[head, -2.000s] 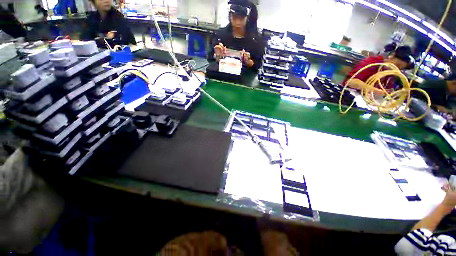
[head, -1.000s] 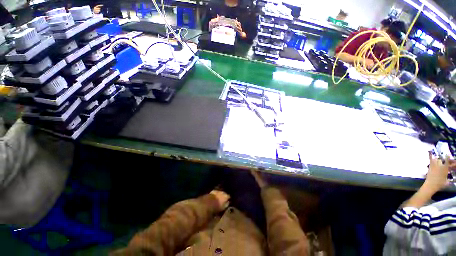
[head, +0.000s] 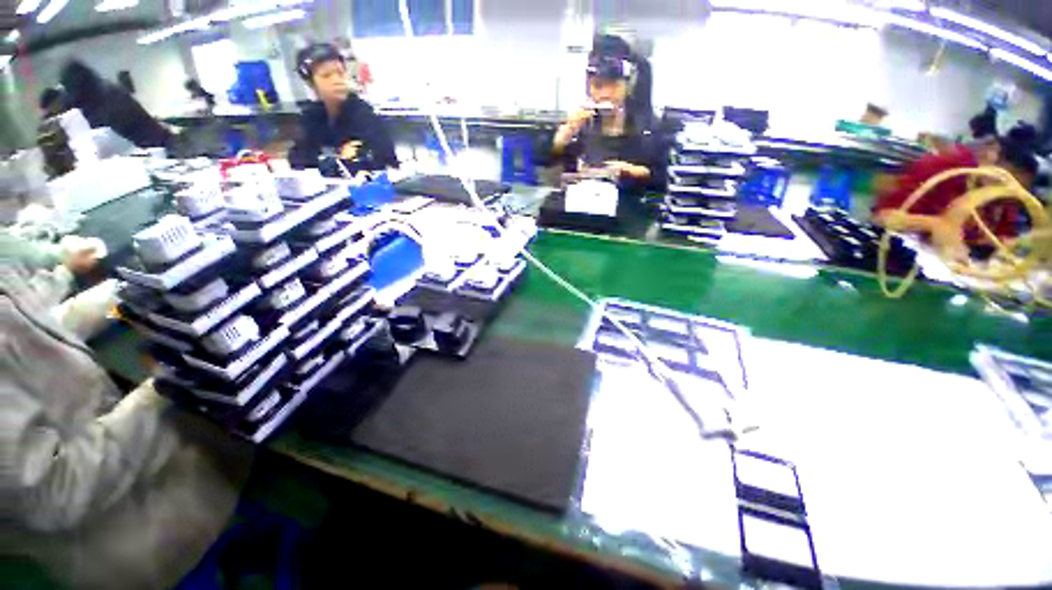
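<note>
Neither of my hands shows; only a small brown patch is cut off at the bottom edge. Two black-framed panels with clear windows, an upper one (head: 767,482) and a lower one (head: 778,539), lie on the white bench paper (head: 900,461). A grey-silver air blow gun (head: 700,406) lies above them, joined to a long pale hose (head: 565,285). A clear blister tray (head: 675,334) with black-framed panels lies behind it. A black work mat (head: 485,421) lies to the left of the paper.
Stacked black trays with white vented housings (head: 248,305) stand at left, beside a person in a light sleeve (head: 104,426). Two people sit across the bench. A coiled yellow hose (head: 969,225) hangs at right. Another blister tray (head: 1021,386) lies at the right edge.
The view has turned left and up, so the bench sits lower and further right. My brown sleeves and hands have left the picture. The neighbour's arm at right is out of view.
</note>
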